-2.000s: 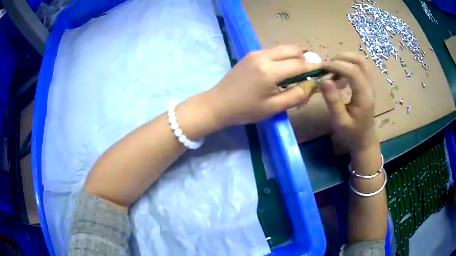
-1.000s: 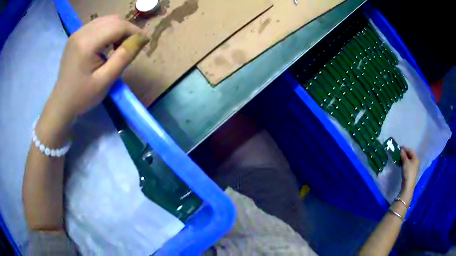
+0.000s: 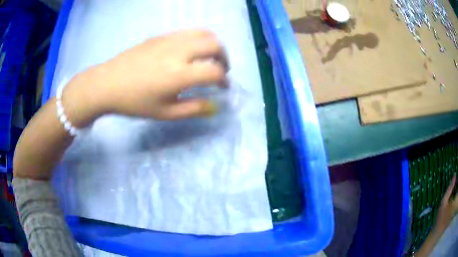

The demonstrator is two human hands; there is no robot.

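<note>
My left hand (image 3: pixel 170 75), motion-blurred, is above the white liner sheet (image 3: pixel 201 185). Its fingers are curled with a gap to the thumb, and I see nothing held. The thumb has a yellow-brown covering. The liner lies wrinkled inside the large blue crate (image 3: pixel 312 150); dark green plates (image 3: pixel 283 183) show along its right edge. My right hand (image 3: pixel 444 211) is at the far right edge, cut off, over the second crate with rows of green plates (image 3: pixel 427 185). A dark green edge shows by its fingers, but its grip is unclear.
Cardboard sheets (image 3: pixel 371 65) lie on the green bench (image 3: pixel 346 135) to the right of the large crate. They hold a small red pot with a white top (image 3: pixel 337 14), a dark stain and a loose pile of silver fittings (image 3: pixel 417 15). The crate's blue wall stands between liner and bench.
The view has swung back left to the large crate. My left hand has moved from its rim to above the liner. My right hand remains at the second crate, now partly out of view.
</note>
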